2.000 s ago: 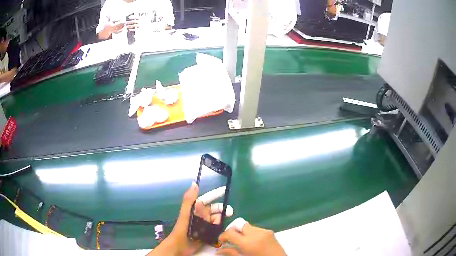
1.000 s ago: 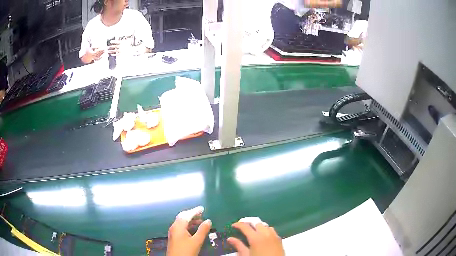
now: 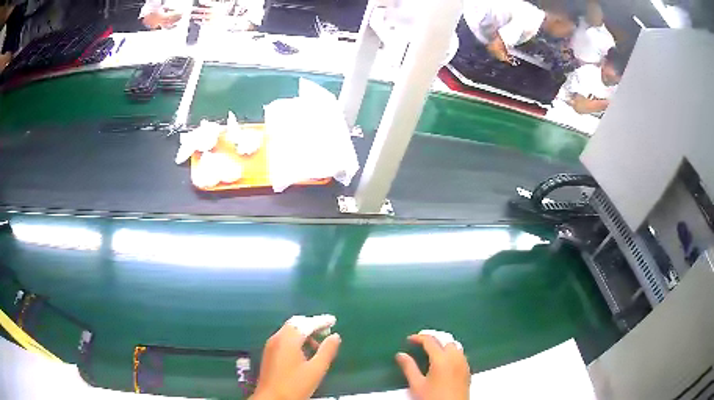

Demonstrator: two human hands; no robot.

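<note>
A black phone frame [image 3: 188, 370] lies flat on the green belt [image 3: 376, 301], just left of my left hand [image 3: 297, 361]; it has an orange strip at its left end and a small white patch at its right end. A second black frame [image 3: 55, 326] lies further left, tilted. My left hand is empty, its thumb and fingers curved and apart, with white cots on the fingertips. My right hand [image 3: 438, 367] is empty too, thumb and fingers apart, with white cots. Both hands are at the near edge, with a gap between them.
A white sheet [image 3: 532, 375] edges the line. A yellow strip [image 3: 27, 337] is at left. Beyond the rail, an orange tray [image 3: 254, 168] with white items sits on a dark belt beside a white post [image 3: 407, 101]. A grey machine [image 3: 650, 117] stands at right. Several people are opposite.
The upright frame once held in my left hand is no longer in my hands. Since one second ago, my hands have moved further apart. The view has tilted and shifted.
</note>
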